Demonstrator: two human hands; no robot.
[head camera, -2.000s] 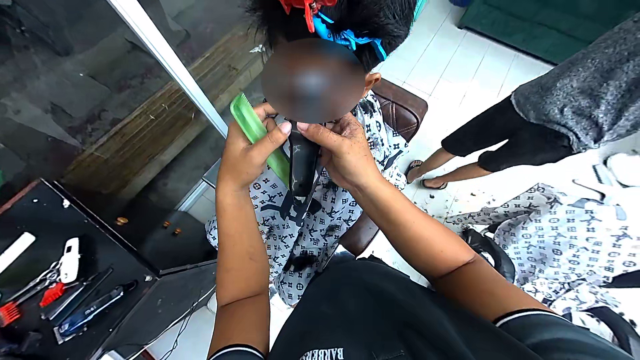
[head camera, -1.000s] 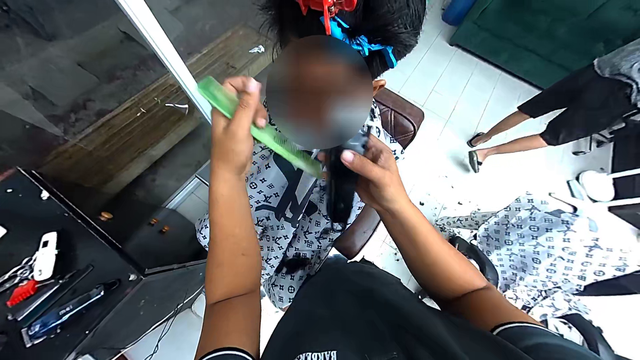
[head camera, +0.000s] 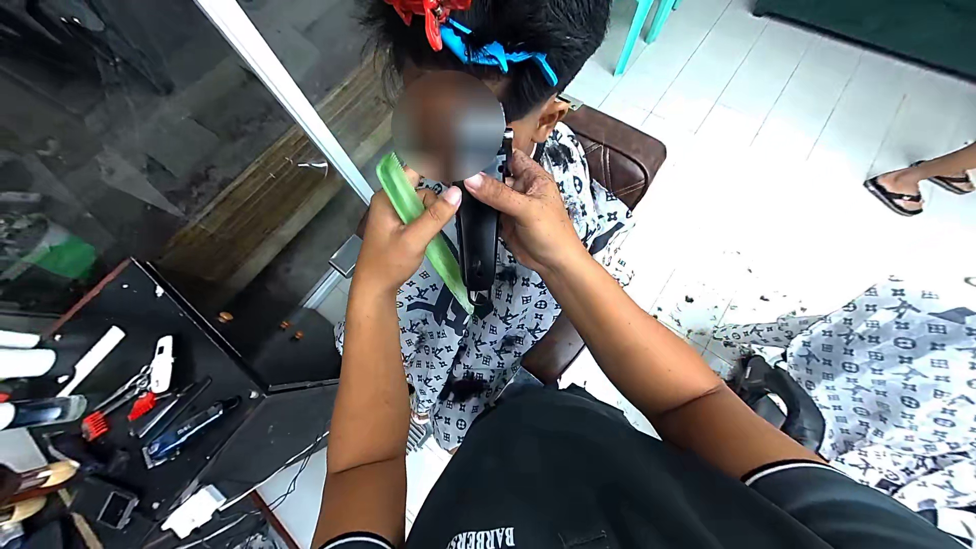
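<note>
A green comb (head camera: 424, 229) slants down across my left hand (head camera: 400, 236), held between thumb and fingers. My right hand (head camera: 534, 210) grips a black hair clipper (head camera: 479, 248), its body hanging downward close beside the comb. Both hands are at the lower face of a seated person, whose face is blurred. That person's black hair (head camera: 564, 38) is pinned with a red clip (head camera: 433, 17) and a blue clip (head camera: 488, 52). A white patterned cape (head camera: 511, 305) covers the body, with dark hair clippings on it. The clipper's head is partly hidden.
At left, a black counter (head camera: 252, 427) holds scissors (head camera: 126, 387), a blue-black clipper (head camera: 187, 433) and brushes. The brown chair (head camera: 618, 149) supports the seated person. Another patterned cape (head camera: 892, 358) lies at right. A bystander's sandaled foot (head camera: 896, 191) is on the tiled floor, where clippings are scattered.
The comb has swung from a slant across the clipper's front to a steeper slant at its left. My hands have come closer together. The bystander has moved toward the right edge.
</note>
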